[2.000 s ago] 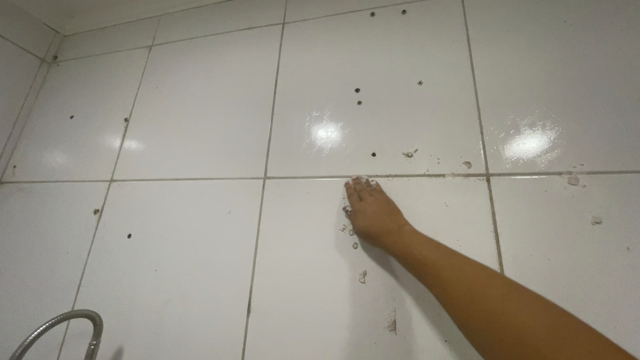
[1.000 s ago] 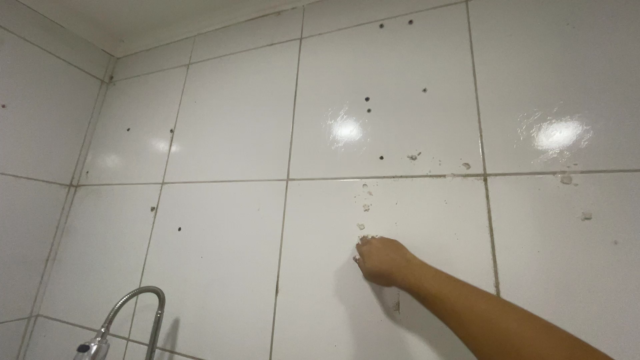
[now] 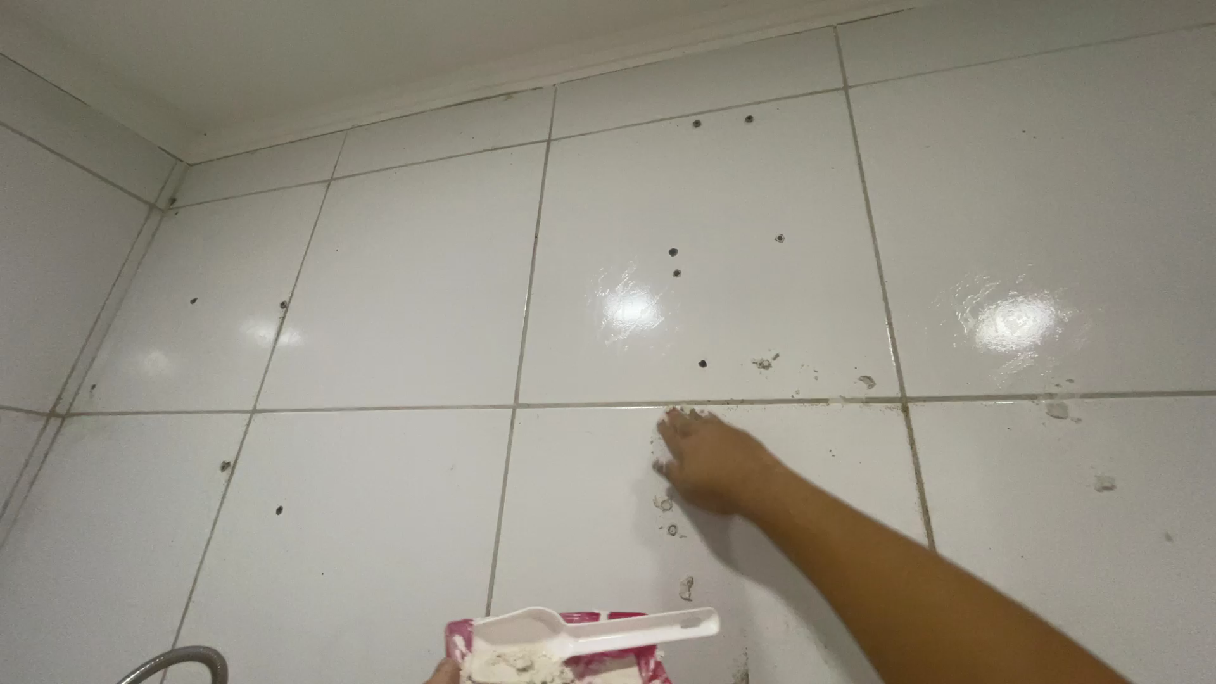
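My right hand [image 3: 712,461] touches the white wall tile [image 3: 589,484] with its fingertips, just below a horizontal grout line. Nothing can be made out between its fingers. At the bottom edge, my left hand [image 3: 444,673] shows only a bit of finger, gripping the side of a pink container [image 3: 460,638]. Inside lies whitish powder or paste [image 3: 521,667], and a white plastic scoop [image 3: 608,636] rests across the top. Patches of pale filler [image 3: 687,587] run down the tile below my right hand. Dark drilled holes [image 3: 674,252] dot the tile above it.
A curved metal hose or spout [image 3: 180,655] rises at the lower left. Further pale patches [image 3: 1057,409] mark the tiles at right. The ceiling [image 3: 313,66] meets the tiled walls above, with a corner at the left.
My right hand has moved up the tile from its lower spot one second ago, back near the grout line. The pink container, scoop and left fingers have come into view.
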